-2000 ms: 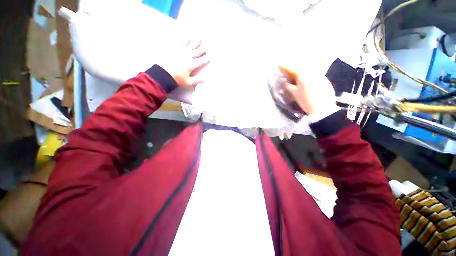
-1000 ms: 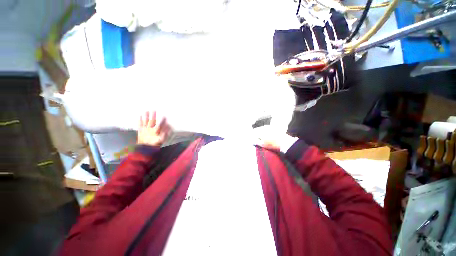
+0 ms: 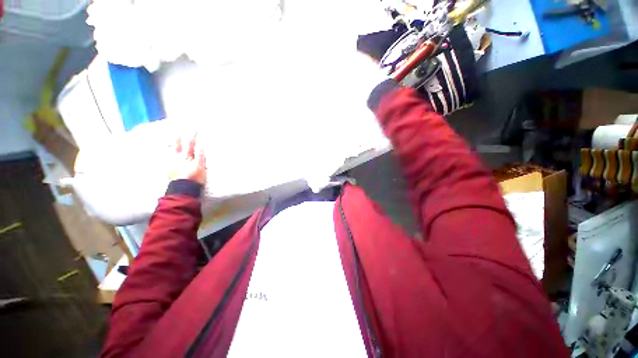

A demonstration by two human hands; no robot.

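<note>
My left hand [image 3: 187, 161] lies on white cloth at the left part of the padded table, with its fingers a little apart and nothing visible in it. My right hand [image 3: 371, 70] reaches forward over the cloth and is washed out by glare; its fingers cannot be made out. The overexposed white cloth [image 3: 273, 119] blends with the table cover. The steam iron [image 3: 417, 64], with its orange-brown handle, stands on the black rest [image 3: 456, 70] with pale stripes, just right of my right cuff.
A crumpled white heap [image 3: 140, 31] lies at the far side, beside a blue flat piece [image 3: 136, 94]. A cardboard box [image 3: 554, 224] with white cloth stands at right, near thread cones [image 3: 608, 162]. A blue-topped bench [image 3: 566, 28] is at far right.
The iron, in my right hand two seconds ago, is on the rest. Since one second ago, my right arm has reached forward from the near edge; my left hand has shifted slightly forward and left.
</note>
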